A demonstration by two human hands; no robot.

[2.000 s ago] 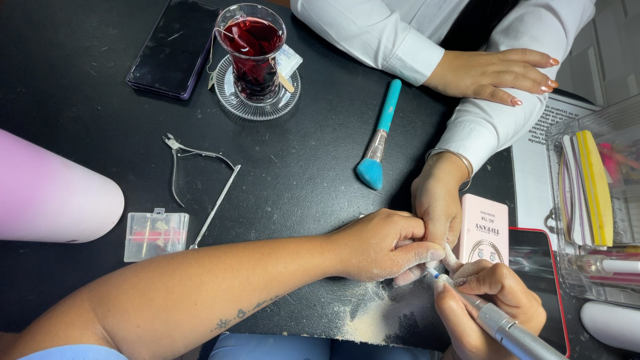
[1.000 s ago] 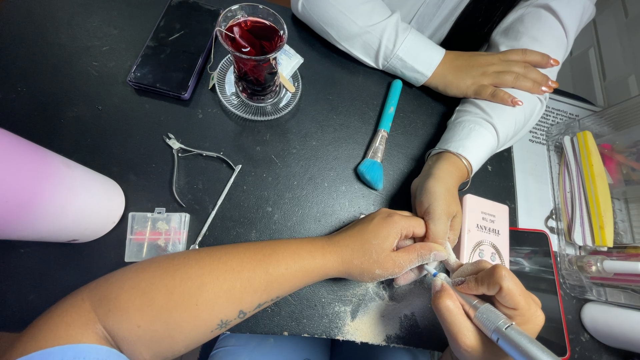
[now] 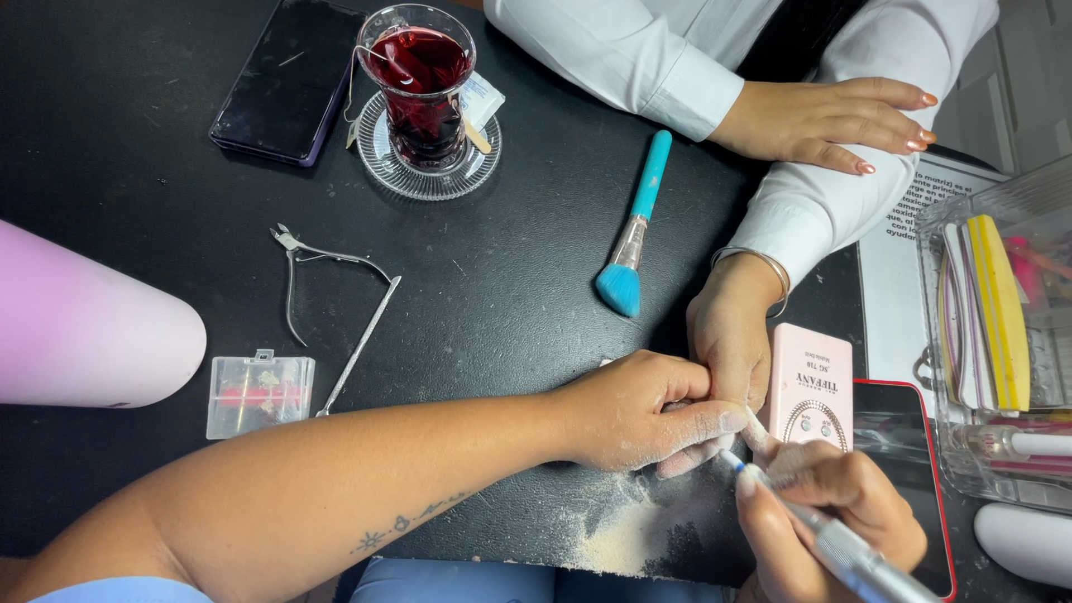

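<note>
My left hand (image 3: pixel 649 414), dusted with pale powder, grips a finger of another person's hand (image 3: pixel 733 335). That hand comes from a white sleeve and wears thin metal bangles. Low on the right, my right hand (image 3: pixel 825 511) holds a silver electric nail drill handpiece (image 3: pixel 846 557), its bit with a blue band at the held fingertip. The bit's exact contact is too small to tell. Just behind stands a pink nail drill control box (image 3: pixel 811 381). Pale filing dust (image 3: pixel 624 532) lies on the black table below my left hand.
A teal brush (image 3: pixel 641 222), cuticle nippers (image 3: pixel 331 255), a metal cuticle pusher (image 3: pixel 363 343) and a small clear case (image 3: pixel 260 398) lie on the table. Behind are a glass of red tea (image 3: pixel 419 92) and a dark phone (image 3: pixel 289 79). A clear bin of nail files (image 3: pixel 946 419) stands right.
</note>
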